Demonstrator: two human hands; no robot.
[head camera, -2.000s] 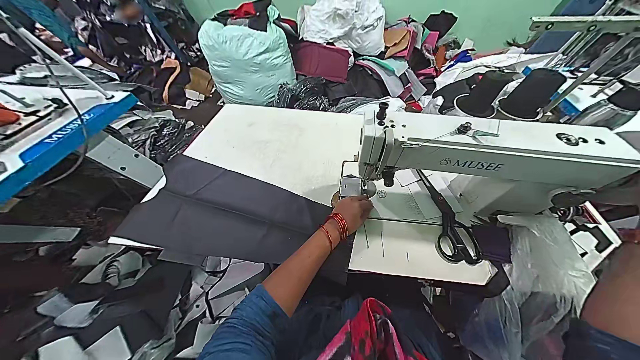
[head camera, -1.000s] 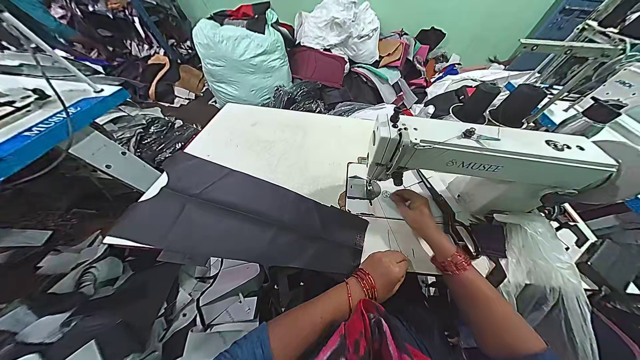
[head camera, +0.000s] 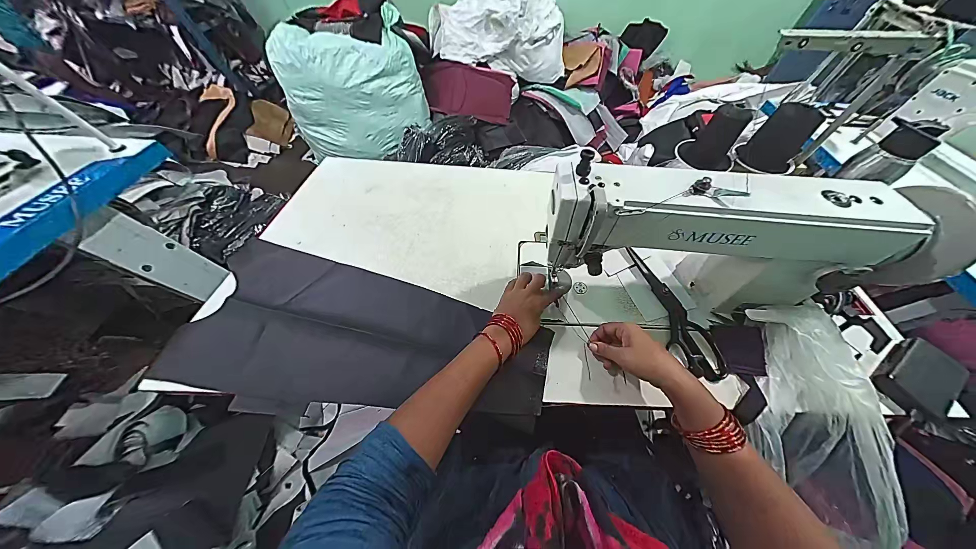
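Close by the presser foot and needle of a white Musee sewing machine (head camera: 732, 236) is my left hand (head camera: 526, 305), its fingertips partly hidden at the needle area. My right hand (head camera: 631, 352) pinches thin dark thread (head camera: 577, 324) that runs up toward the needle. Dark grey fabric (head camera: 328, 328) lies across the left part of the white table (head camera: 404, 213), its right end under my left wrist. Black-handled scissors (head camera: 679, 328) rest to the right of my right hand, blades pointing toward the machine.
Black thread cones (head camera: 779, 137) stand behind the machine. A clear plastic bag (head camera: 820, 412) hangs at the table's right. Beyond the far edge are a stuffed pale green sack (head camera: 347, 88) and heaped fabric pieces. Another blue-edged machine table (head camera: 84, 202) stands left; scraps (head camera: 137, 435) lie below.
My left hand has moved from the front of the table up to the needle area. My right hand has come back from beside the machine head toward the front edge, with thread between its fingers.
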